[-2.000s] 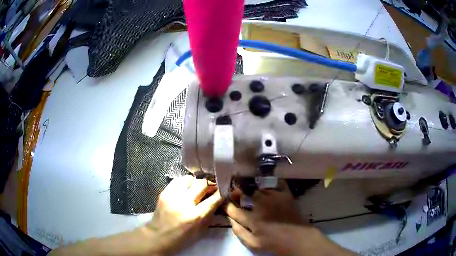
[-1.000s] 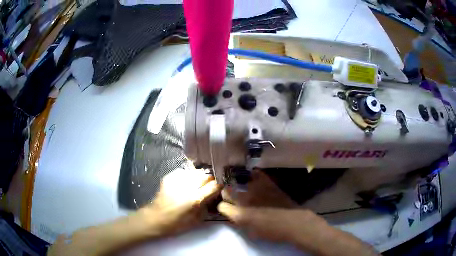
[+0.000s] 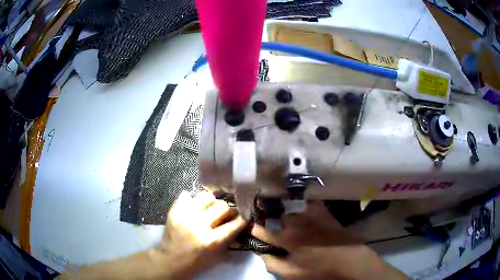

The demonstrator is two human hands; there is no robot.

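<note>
A grey-black patterned garment panel [image 3: 159, 180] lies flat on the white table, left of and partly under the cream sewing machine head [image 3: 329, 142]. A small dark patterned part of the fabric [image 3: 255, 244] shows between the hands. My left hand [image 3: 200, 224] presses on the fabric by the needle area, fingers bent, brightly lit. My right hand [image 3: 307, 235] is just right of it, in shadow under the machine head, its fingers on the dark fabric. The needle and the fingertips are mostly hidden by the machine head.
A pink tube [image 3: 233, 49] stands on the machine head. A white lamp [image 3: 175, 115] hangs left of the head, with a blue cable [image 3: 329, 59] behind it. Dark patterned pieces [image 3: 131, 41] lie at the back left. A dark item with blue [image 3: 430, 229] lies under the machine arm.
Since one second ago the camera view has shifted. The panel's near edge lies slightly higher than two seconds ago, and more patterned fabric shows between the hands. Both hands stay at the needle area.
</note>
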